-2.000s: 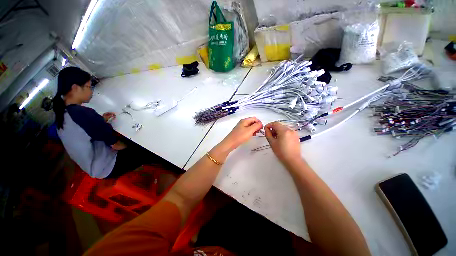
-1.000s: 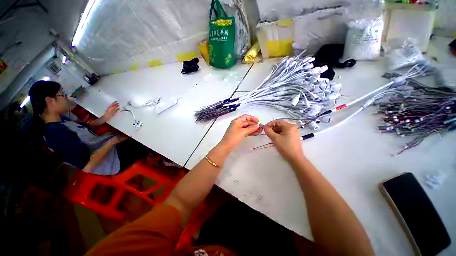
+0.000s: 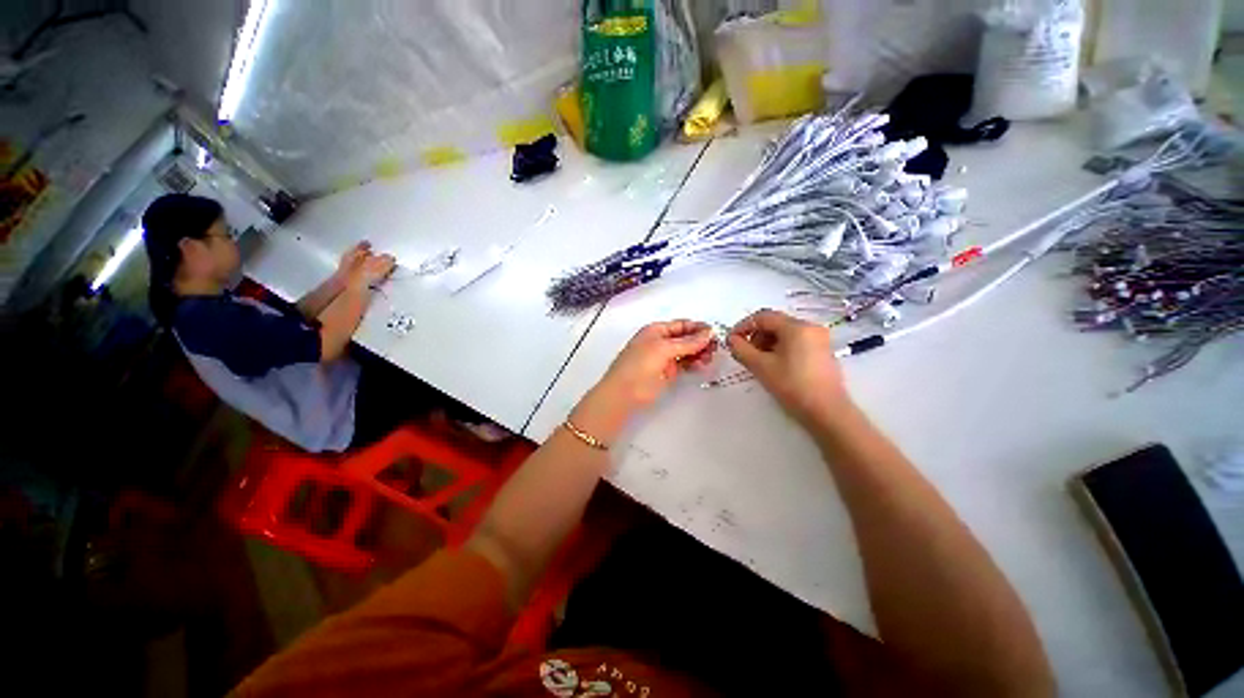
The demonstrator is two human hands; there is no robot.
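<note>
My left hand (image 3: 667,360) and my right hand (image 3: 791,357) meet fingertip to fingertip above the white bench. Both pinch thin lead wires (image 3: 719,334); a tiny pale piece shows between the fingertips, too small to make out. Other thin wire ends (image 3: 723,383) stick out below my right fingers. A white cable (image 3: 941,315) with a black sleeve (image 3: 861,346) runs right from behind my right hand. A second white cable with a red band (image 3: 967,255) lies beside it. How far each hand's fingers cover the wires is hidden.
A fan of white cables (image 3: 819,205) lies behind my hands. A darker wire pile (image 3: 1173,266) is at right, a black smartphone (image 3: 1173,566) at front right. A green bag (image 3: 618,85) and plastic bags stand at the back. A person (image 3: 253,327) sits at left near a red stool (image 3: 307,511).
The view has shifted, so the bench items sit higher and further right. The person at left has brought both hands together over the bench. My hands keep their fingertip pinch.
</note>
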